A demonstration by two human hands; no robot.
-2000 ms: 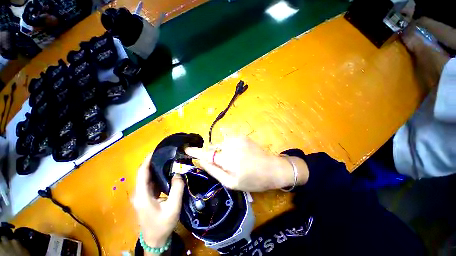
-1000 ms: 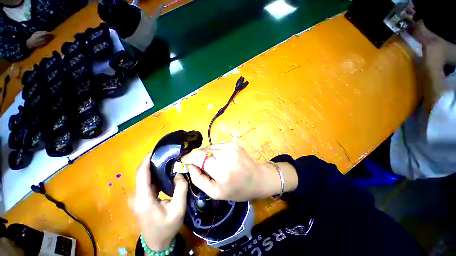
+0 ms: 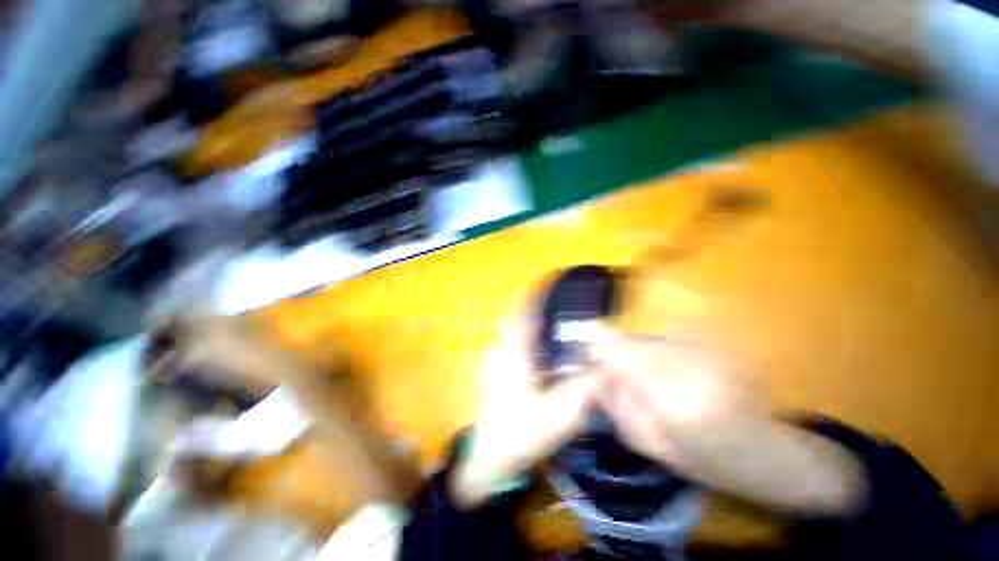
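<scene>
The view is strongly blurred. The black camera head shell [image 3: 577,301] is in front of me, above the base. My left hand [image 3: 520,400] holds it from the left and below. My right hand [image 3: 685,400] is at the shell's open right side, fingers bunched near my left fingertips; what they pinch is hidden by blur. The camera base housing [image 3: 630,477], black inside with a pale rim, is below my hands. The pigtail cable [image 3: 690,236] is a dark smear on the bench beyond them.
Rows of black head units [image 3: 367,148] stand on a white sheet [image 3: 296,274] at upper left. The green strip [image 3: 657,142] crosses behind the orange bench [image 3: 854,274]. A co-worker's arm [image 3: 312,389] is at left; another arm [image 3: 800,22] is at upper right.
The view has swung left and blurred, so my hands and the shell appear further right. A co-worker on the left has come into view. My left hand still holds the shell.
</scene>
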